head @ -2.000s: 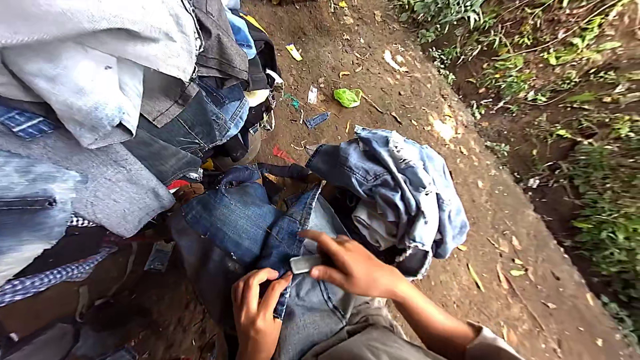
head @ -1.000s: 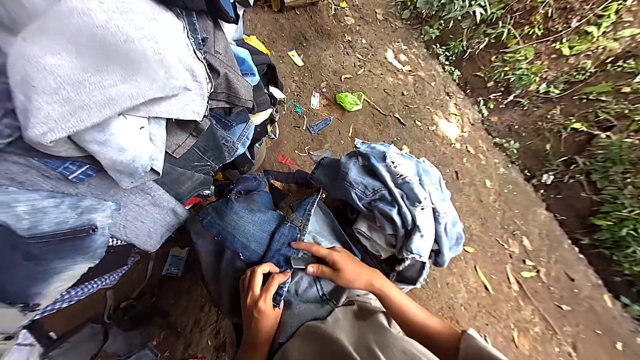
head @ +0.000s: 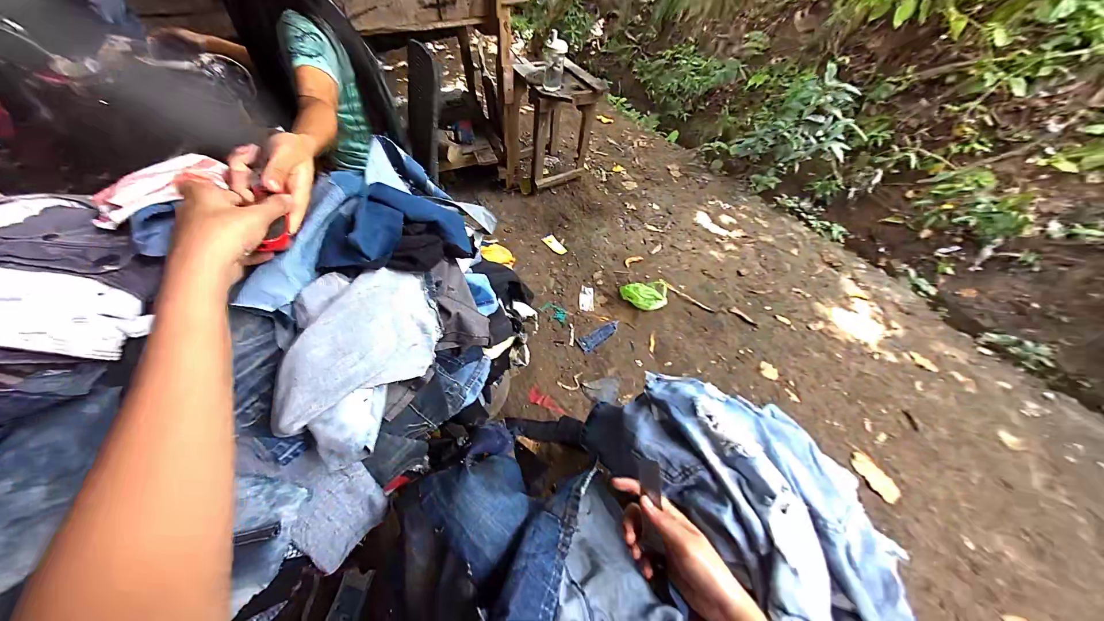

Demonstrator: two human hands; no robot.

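My left hand (head: 220, 211) reaches far out over a heap of denim garments (head: 362, 345), its fingers on a small red object (head: 276, 235) that another person's hand (head: 291, 168) also touches. Which of us holds it cannot be told. Low in the view, my right hand (head: 673, 548) grips a small flat grey blade-like piece (head: 649, 479) between thumb and fingers, upright. Beneath and left of that hand lie blue jeans (head: 539, 552) over my lap. Light-blue torn denim (head: 742, 466) is bunched just beyond and to the right of it.
The other person, in a green patterned sleeve (head: 345, 95), is behind the heap. A small wooden stool (head: 561, 99) with a clear bottle (head: 555, 62) stands beside a wooden structure. A green plastic bag (head: 644, 295) and scraps lie on the dirt; a planted bank (head: 776, 121) rises at right.
My left hand has left the jeans and stretched forward to the other person's hand. My right hand has lifted off the jeans with the grey piece. The view has tilted up.
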